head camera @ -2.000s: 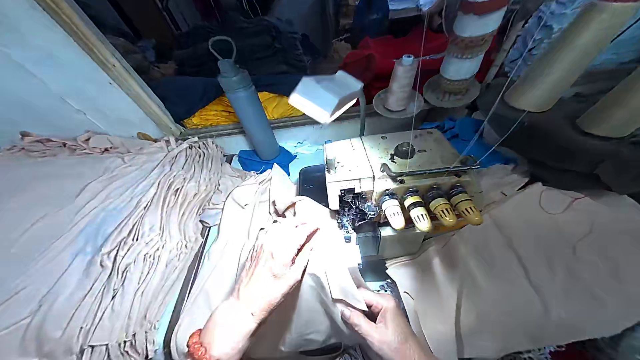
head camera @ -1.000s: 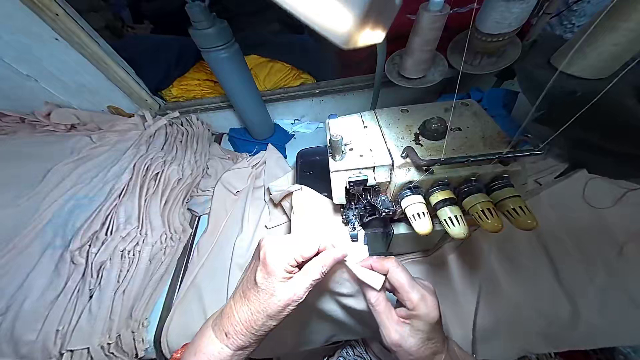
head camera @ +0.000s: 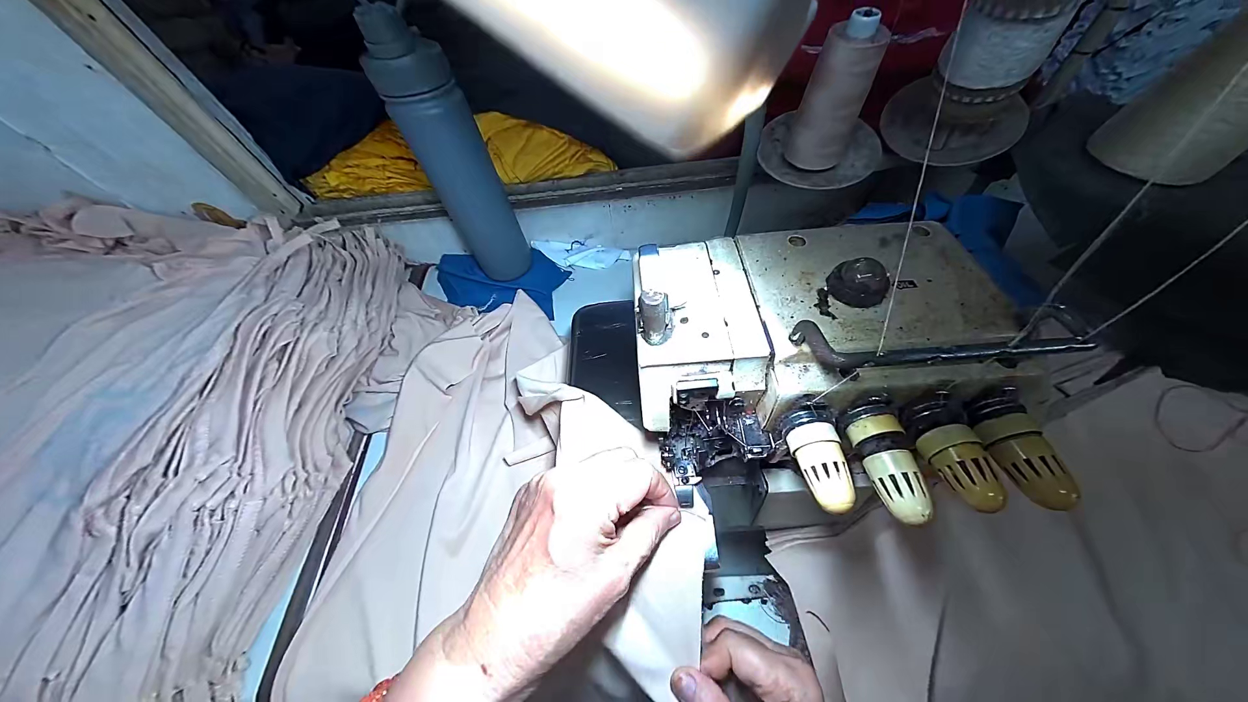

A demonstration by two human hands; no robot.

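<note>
An overlock sewing machine point(head camera: 877, 292) with four yellowish tension knobs stands right of centre. Beige fabric point(head camera: 663, 595) runs under its presser foot point(head camera: 685, 494). My left hand point(head camera: 575, 556) pinches the fabric between thumb and index finger, just left of the foot. Lower down, near the bottom edge, my right hand point(head camera: 751, 663) holds the fabric's right edge between thumb and fingers; part of this hand is out of view. More of the cloth lies in folds left of the machine. The needle area is partly hidden among dark metal parts.
A large stack of beige fabric pieces point(head camera: 234, 439) covers the left side. Behind stand a grey bottle point(head camera: 448, 156) on blue cloth point(head camera: 536, 283) and thread cones point(head camera: 838, 97). A lit lamp point(head camera: 663, 58) hangs above the machine. Beige cloth point(head camera: 994, 585) spreads at the right.
My right hand has moved down along the fabric edge, away from my left hand, which it was close to one second ago. The view has moved closer to the machine since two seconds ago.
</note>
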